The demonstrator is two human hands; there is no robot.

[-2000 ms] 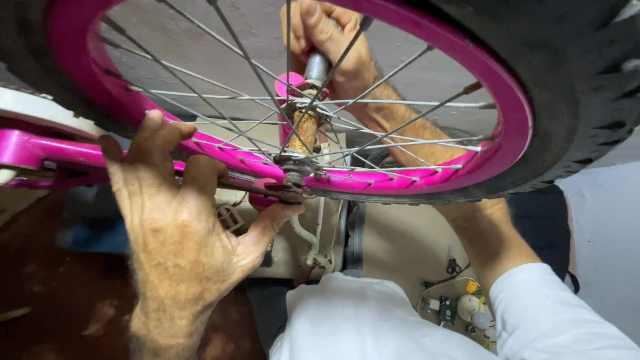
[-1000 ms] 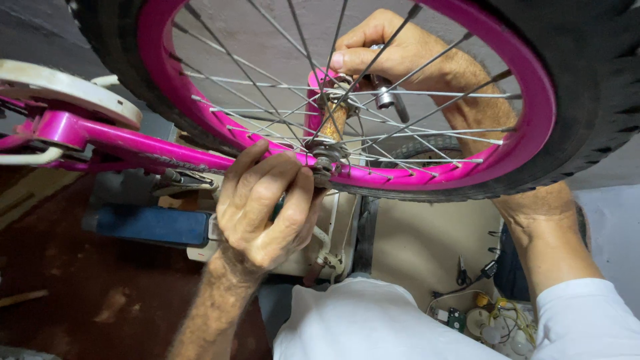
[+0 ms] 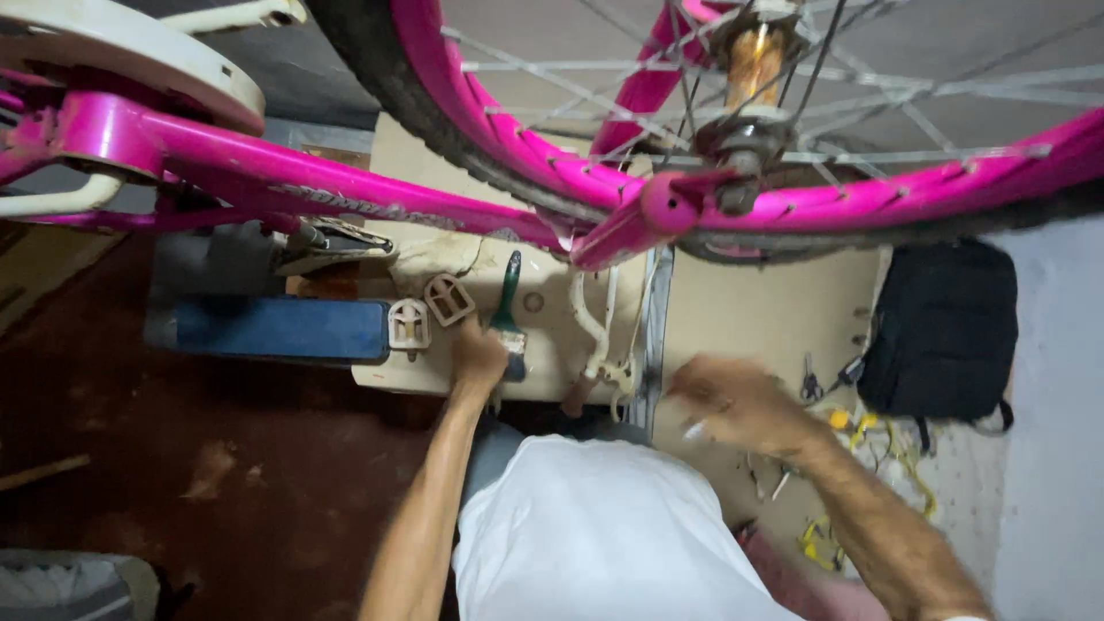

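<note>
Across the top stands a pink bicycle frame (image 3: pixel 362 185), with its spoked wheel (image 3: pixel 552 164) and rusty hub (image 3: pixel 756 69) at the upper right. A nut (image 3: pixel 737 197) sits at the hub's axle end by the pink fork end. My left hand (image 3: pixel 479 352) is low over the table, beside a paintbrush with a green handle (image 3: pixel 511 289) and two bicycle pedals (image 3: pixel 449 299) (image 3: pixel 409 324); whether it holds anything is unclear. My right hand (image 3: pixel 733 401) is blurred, below the wheel, with a small shiny metal piece (image 3: pixel 693 429) at its fingers. Neither hand touches the wheel.
A blue box (image 3: pixel 280 329) lies left of the pedals. White handlebars (image 3: pixel 589 323) with brake levers hang under the fork. At the right are a black backpack (image 3: pixel 940 328), scissors (image 3: pixel 811 379) and tangled yellow wires (image 3: pixel 906 474). A white chain guard (image 3: pixel 138 52) is at upper left.
Both hands have left the wheel hub and moved down toward the table. The metal tool that my right hand held at the axle is no longer there. The view has shifted, showing more of the frame.
</note>
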